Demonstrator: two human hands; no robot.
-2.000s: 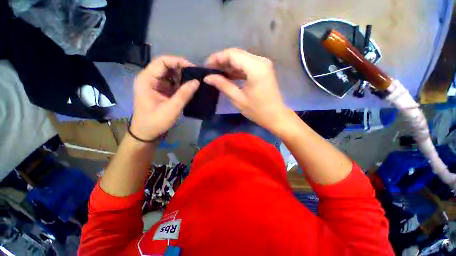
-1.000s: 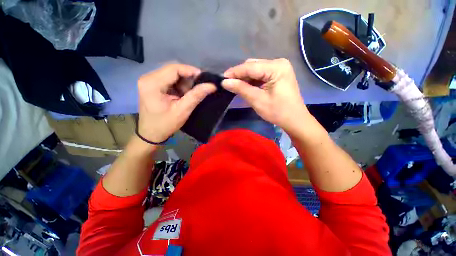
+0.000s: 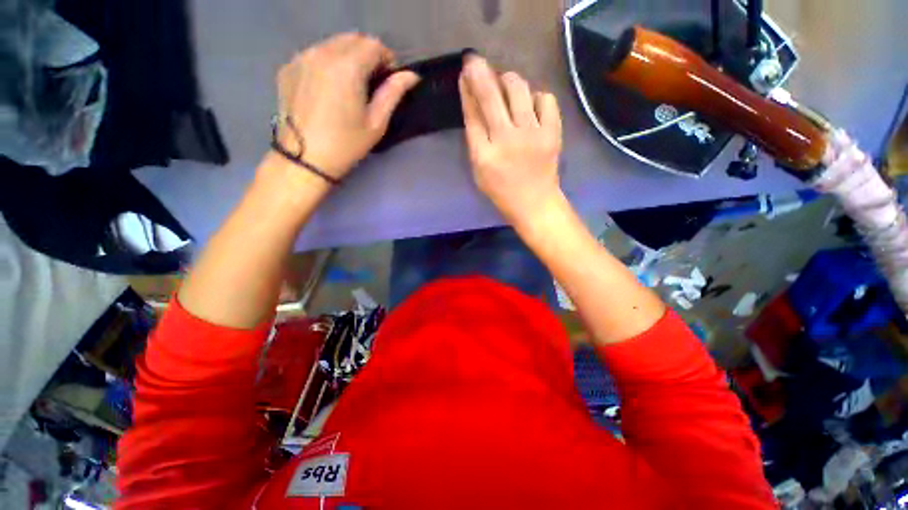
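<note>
A small black fabric piece (image 3: pixel 428 100) lies between my hands over the pale lilac-grey table (image 3: pixel 398 204), its length running left to right. My left hand (image 3: pixel 334 105) grips its left end between thumb and curled fingers. My right hand (image 3: pixel 513 134) lies palm down at its right end, fingertips on the edge, fingers fairly straight. The fingers hide both ends of the piece. The steam iron (image 3: pixel 647 110), a dark pointed shape with white outline, stands to the right with its glossy orange-brown handle (image 3: pixel 722 95).
The cloth-wrapped steam hose (image 3: pixel 864 189) runs off the right edge. Black fabric (image 3: pixel 70 214) and a clear plastic bag (image 3: pixel 60 110) lie at the left. Another black piece (image 3: pixel 199 134) lies nearby. Scraps and blue heaps (image 3: pixel 846 299) cover the floor.
The black piece has gone from held up near the table's front edge to stretched sideways over the table. My hands moved forward, and my right hand turned palm down. The view shifted closer.
</note>
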